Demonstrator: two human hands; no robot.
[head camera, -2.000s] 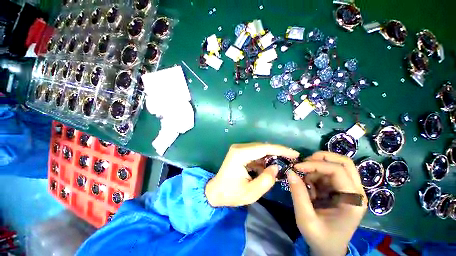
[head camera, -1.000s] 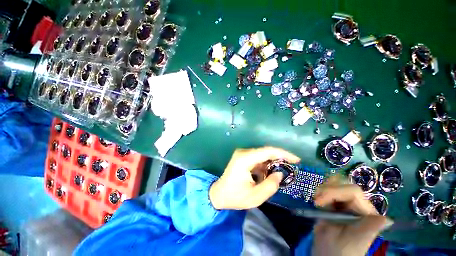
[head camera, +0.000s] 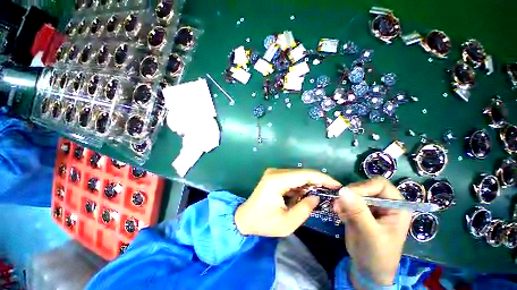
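Observation:
My left hand (head camera: 278, 201) holds a round dark watch case (head camera: 312, 192) between thumb and fingers near the bench's front edge. My right hand (head camera: 374, 226) holds steel tweezers (head camera: 397, 204) like a pen, with the shank pointing right. Their tips are hidden by my fingers, close at the watch case's right side. The adhesive pad sheet (head camera: 326, 217) lies below and behind the hands, mostly covered; only a few white-edged squares show.
Circuit boards (head camera: 358, 89) and batteries (head camera: 296, 81) are heaped at the centre. Loose watch cases (head camera: 431, 158) lie at right. White paper (head camera: 193, 107) lies beside the clear tray (head camera: 153, 122) at upper left. A red tray (head camera: 105, 235) is at lower left.
My right hand with the tweezers moved right and down over the pad sheet, uncovering it, then came back up-left to the watch case. My left hand kept holding the case, which now appears more tilted.

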